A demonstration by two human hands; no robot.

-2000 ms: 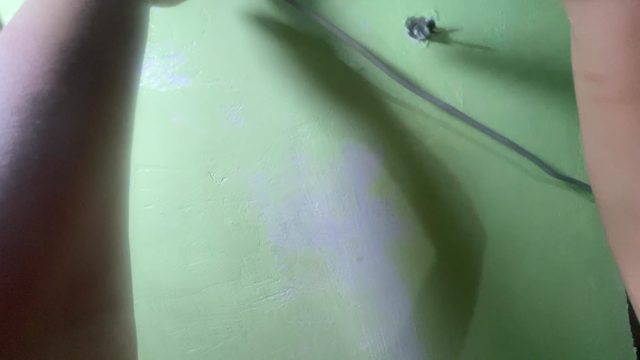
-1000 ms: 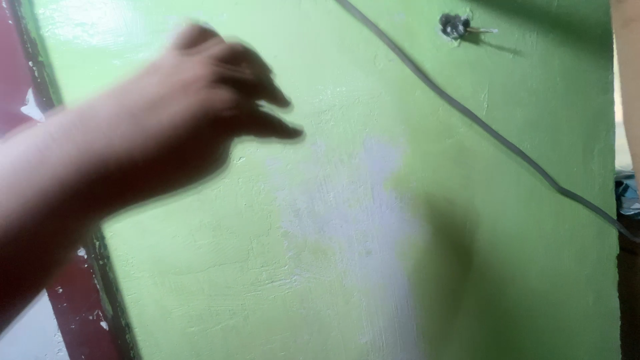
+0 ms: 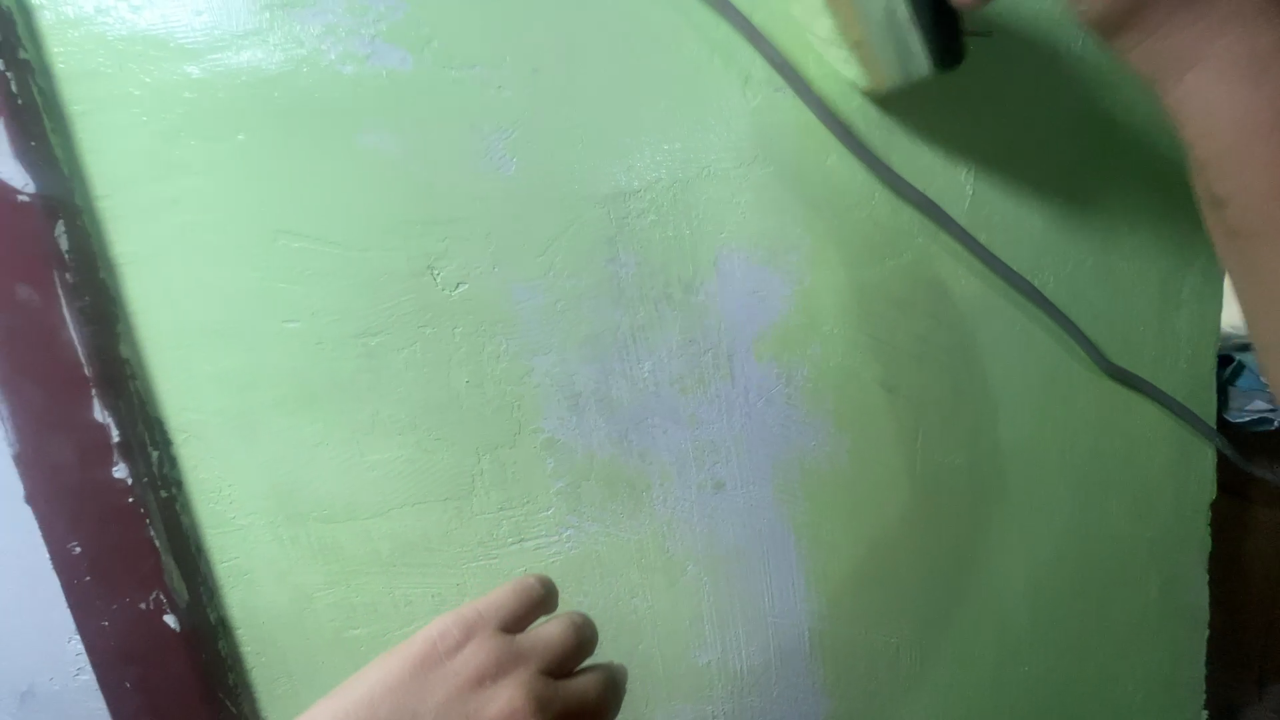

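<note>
A green painted wall (image 3: 400,400) fills most of the head view, with a pale lilac patch (image 3: 740,420) at its middle. My left hand (image 3: 500,665) is at the bottom, left of the patch, fingers curled; whether anything is inside them cannot be told. At the upper right my right hand (image 3: 1110,20), largely cut off by the frame's top, holds a paintbrush (image 3: 885,45) with a dark part and pale bristles, seen only in part. The bristle end is near or on the wall, just right of a grey cable (image 3: 935,215).
The cable runs slantwise from the top middle to the wall's right edge. Along the left stands a dark red door frame (image 3: 60,400) with chipped paint. Past the right edge are a dark area and a bluish crumpled thing (image 3: 1245,385).
My left hand has moved down from the upper left to the bottom. My right hand has come into view at the top right with the brush, where a dark knotted bit on the wall showed before.
</note>
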